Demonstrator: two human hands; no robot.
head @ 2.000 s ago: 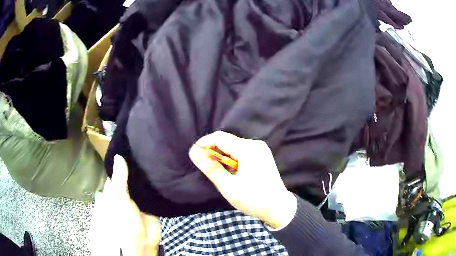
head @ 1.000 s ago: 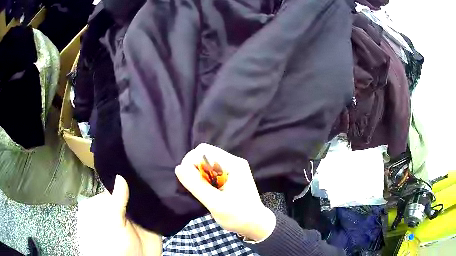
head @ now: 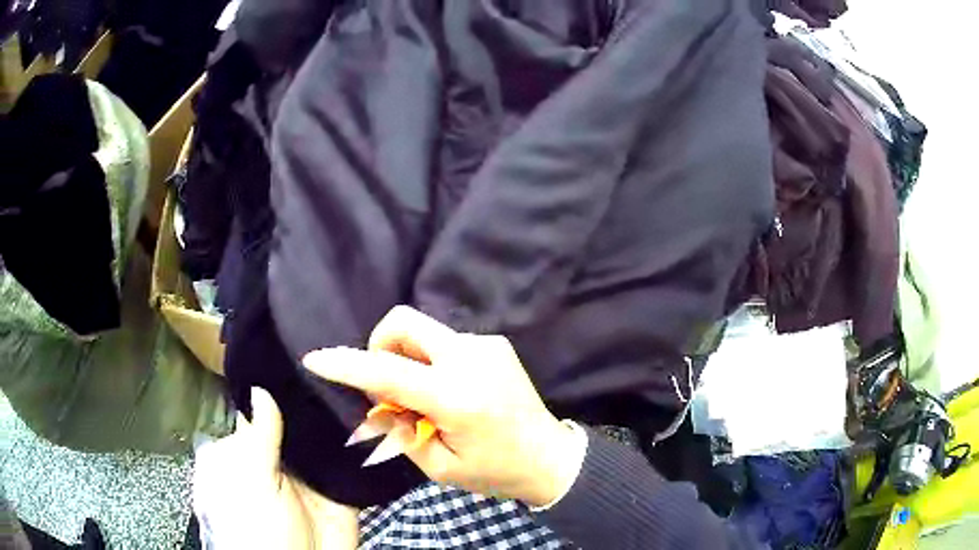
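Observation:
A large dark purple-black jacket (head: 537,215) with a smooth, puffy body lies across the lap. Its matt black ribbed band (head: 322,451) runs along the lower left edge. My right hand (head: 462,408) is over the band and holds small orange-handled thread snips (head: 399,432). Their pale blades point left and down and look apart. My right index finger extends left over the jacket. My left hand (head: 263,489) is at the band's lower left, thumb up along its edge, fingers hidden beneath; it holds the band. It looks overexposed.
A cardboard carton (head: 193,333) and a pale green sack (head: 118,381) with dark garments stand at left. Maroon-brown garments (head: 848,236) hang at right above a whitish plastic bag (head: 773,387). A silver-black motor (head: 915,457) is beside a yellow object (head: 945,483). Checked cloth (head: 462,523) shows below the jacket.
The snips have turned from inside my right hand to point left, blades now showing. My right index finger has extended left. My left hand stays at the band. The view has shifted slightly.

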